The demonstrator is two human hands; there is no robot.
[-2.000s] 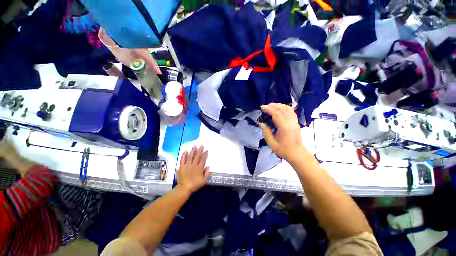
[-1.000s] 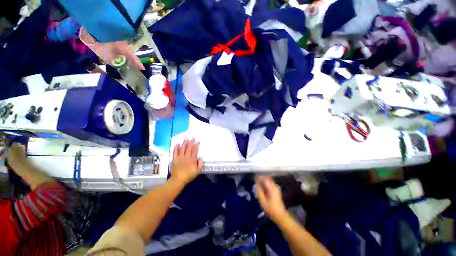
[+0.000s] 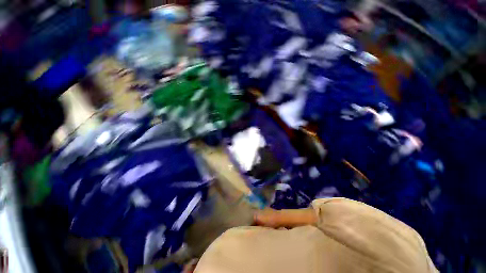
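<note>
The view is strongly blurred. Navy cut-piece heaps with pale grey parts lie on the floor, one at the left [image 3: 133,181] and a larger one at the right [image 3: 341,133]. A bare forearm comes from the tan sleeve on the right at the bottom. Its far end, where my right hand [image 3: 262,217] may be, is too blurred to show fingers or anything held. My left hand cannot be made out; only a small skin-coloured patch shows at the bottom edge, left of the tan shirt.
Green and white pieces [image 3: 194,98] lie in a heap between the navy heaps. A white piece [image 3: 248,149] lies near the middle. A strip of beige floor [image 3: 221,168] shows beside the left heap. A white edge [image 3: 10,213] stands at the far left.
The view has swung away from the sewing table to the floor heaps. The machines and the red-tied bundle are out of view. My left hand no longer shows on the table.
</note>
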